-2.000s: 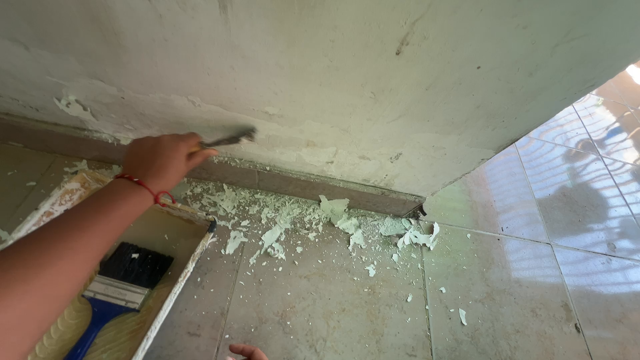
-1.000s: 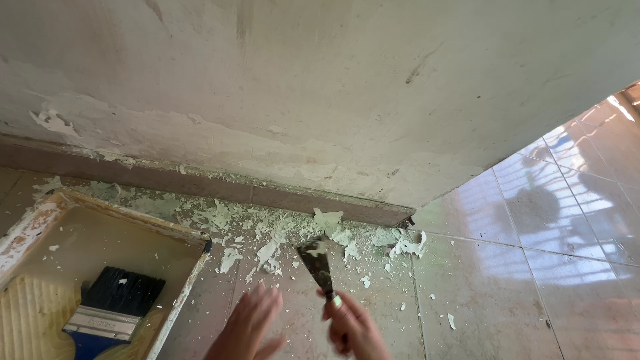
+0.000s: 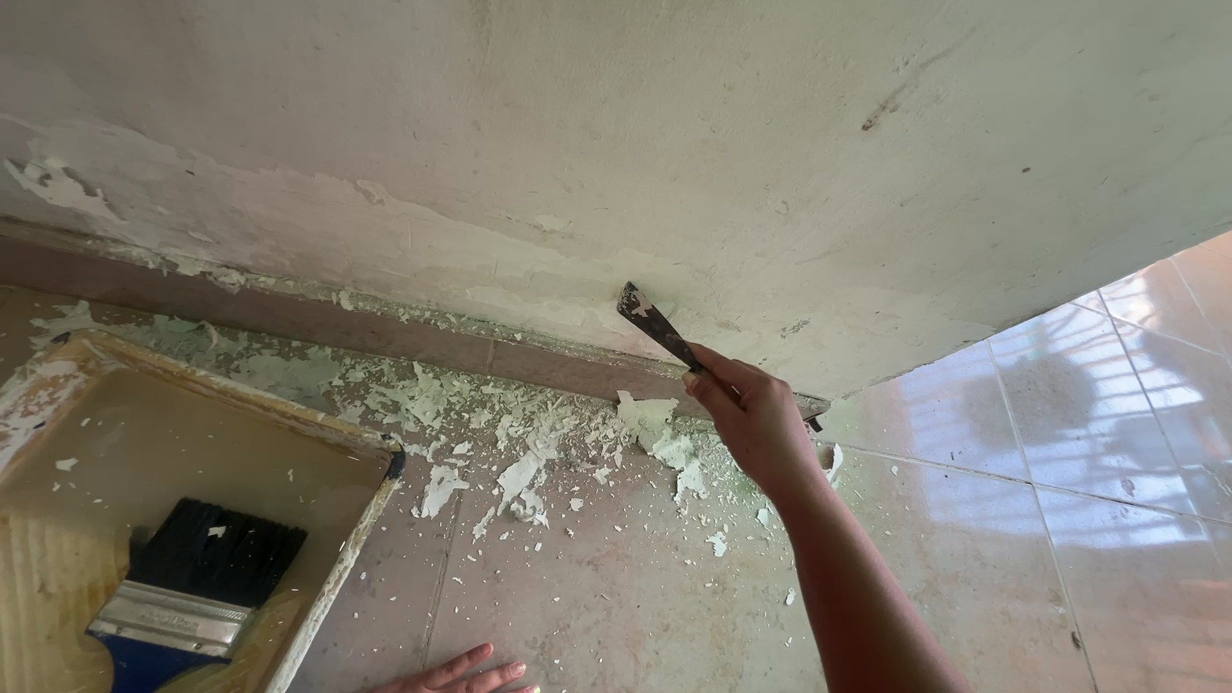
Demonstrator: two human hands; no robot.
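My right hand grips a putty knife by its handle. The dark blade, with pale flakes stuck to it, is at the lower part of the wall, just above the tiled baseboard. Only the fingers of my left hand show, spread low over the floor at the bottom edge of the view; its palm is out of sight. Peeled paint flakes lie on the floor along the baseboard. Ragged edges of peeling paint mark the wall at the left.
A paint tray with a crusted rim stands on the floor at the left, holding a wide blue-handled paintbrush with black bristles. Floor tiles extend to the right past the wall's corner, with bright reflections on them.
The putty knife, in my left hand two seconds ago, is now in my right hand. From over the floor flakes, my right hand has brought it up to the wall. My left hand has moved lower.
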